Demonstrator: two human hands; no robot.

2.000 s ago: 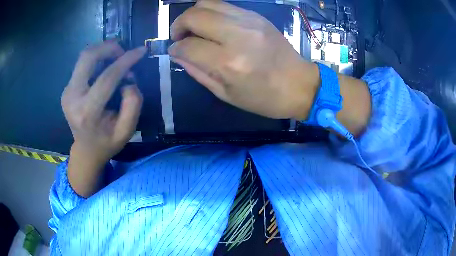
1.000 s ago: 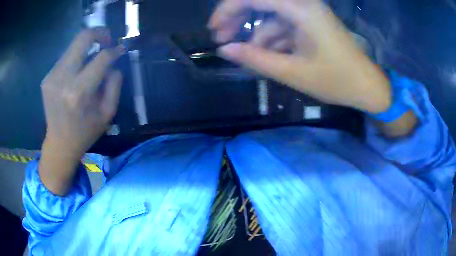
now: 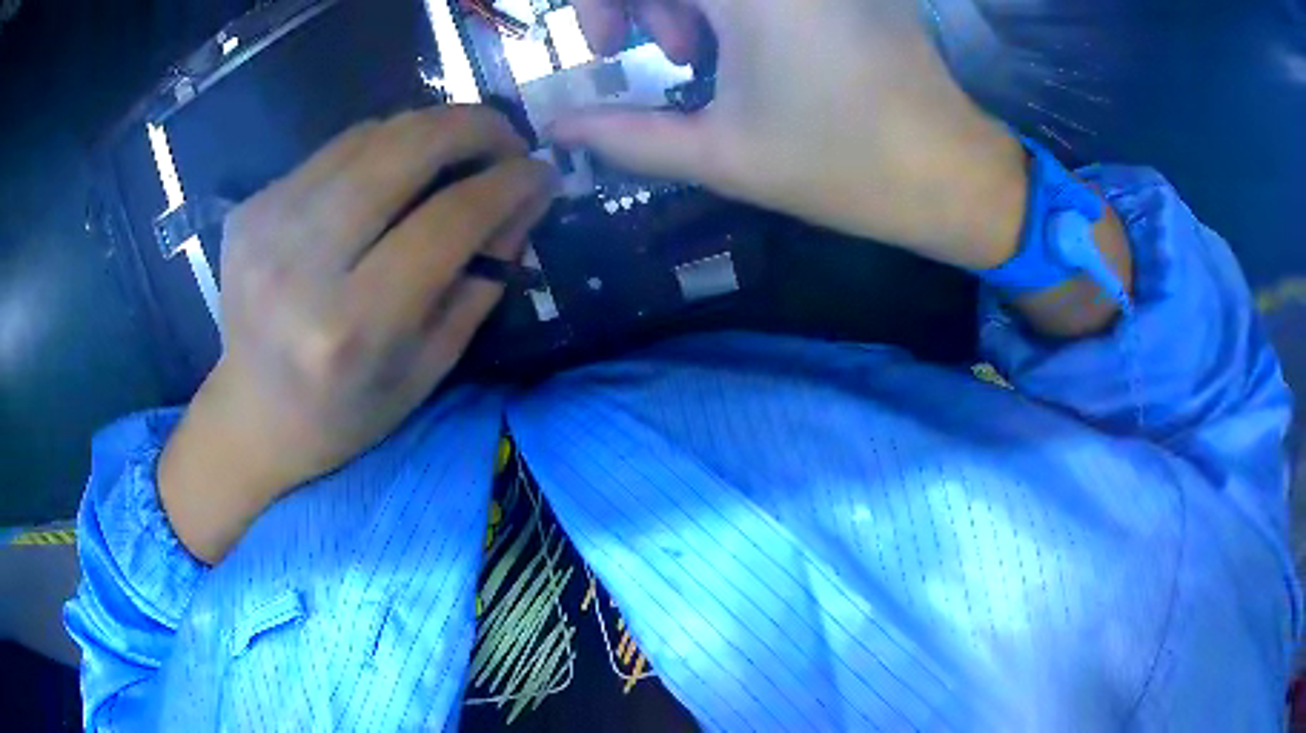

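Observation:
The opened device body (image 3: 630, 294) lies tilted in view on the bench. Its black battery (image 3: 308, 93) is at the upper left, between pale strips (image 3: 166, 169). The mainboard area with silver patches (image 3: 566, 89) is at the upper middle. My left hand (image 3: 373, 272) lies over the battery's lower right, fingertips at the board's left edge; a small dark thin tool (image 3: 499, 269) shows between its fingers. My right hand (image 3: 802, 136) is over the board's right part, thumb tip beside the left fingertips, fingers bent and partly cut off by the top edge. What its fingertips touch is hidden.
A blue wrist strap (image 3: 1057, 236) with a cord is on my right wrist. Shiny clear film (image 3: 1003, 57) is at the upper right. Dark-green mat (image 3: 57, 344) shows at the left. Yellow-black tape (image 3: 43, 537) is at the lower left. Thin red wires (image 3: 494, 17) show at the top.
The view has shifted right over the device and turned. My left hand has moved from the left pale strip to the board's edge. My right hand has moved from the battery to the board.

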